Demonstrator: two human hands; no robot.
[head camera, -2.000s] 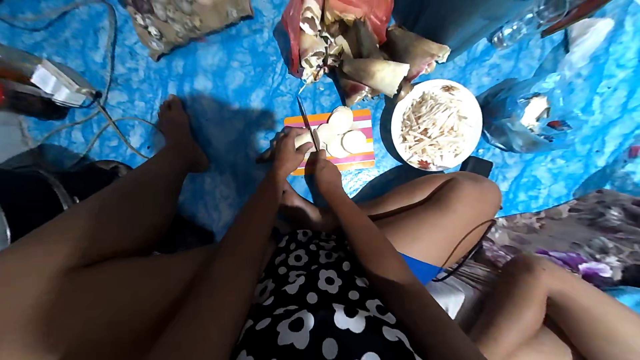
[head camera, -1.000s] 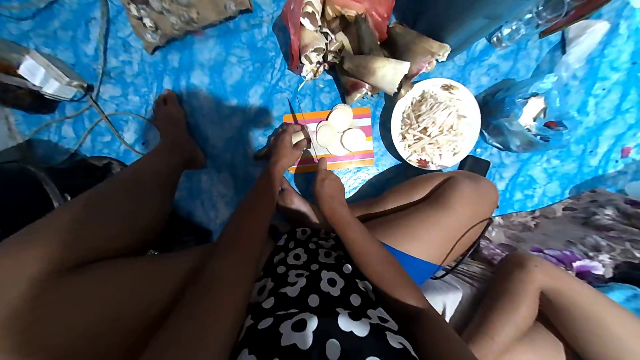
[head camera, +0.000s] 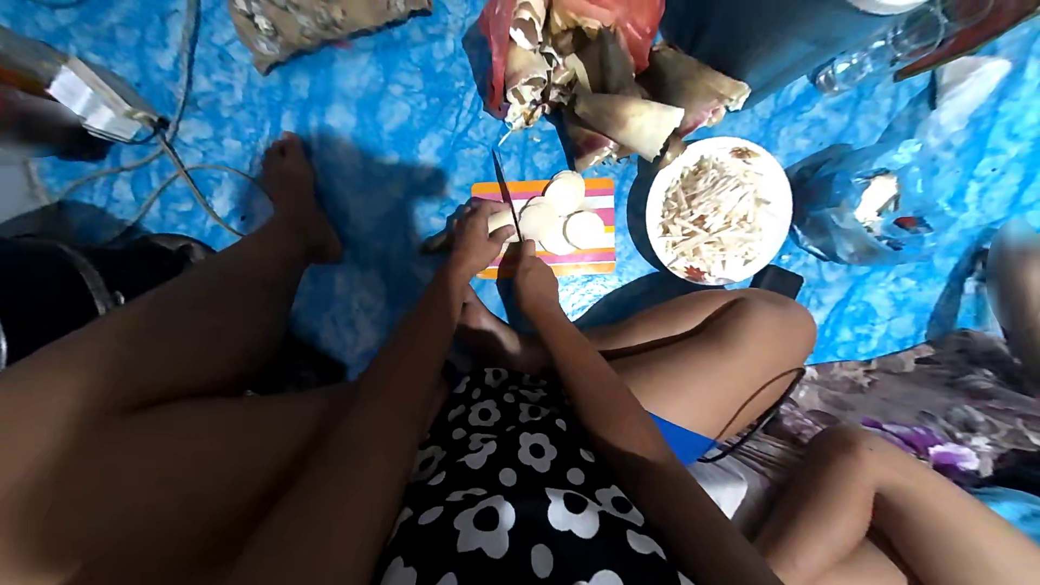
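Note:
My left hand (head camera: 478, 236) holds a pale peeled shoot, probably bamboo (head camera: 499, 220), on a striped cutting board (head camera: 601, 266). My right hand (head camera: 535, 280) grips a knife (head camera: 505, 191), whose dark blade points away from me and stands at the shoot's cut end. Several round pale slices (head camera: 564, 192) lie on the board to the right of the blade, some overlapping. Right of the board, a white plate or bowl (head camera: 782, 207) with a red floral pattern holds a heap of thin pale strips (head camera: 715, 213).
Husks (head camera: 630, 122) spill from a red plastic bag (head camera: 609, 24) beyond the board. A clear plastic bag (head camera: 853, 203) and a dark phone-like object (head camera: 777, 281) are at the right. Cables (head camera: 185, 171) cross the blue floor sheet (head camera: 390, 106). Another person's leg (head camera: 853, 487) is at lower right.
Two seconds ago the blade was among the slices; a second ago it was further left, near my left fingers. Now it is at the shoot's end. Both hands stay at the board.

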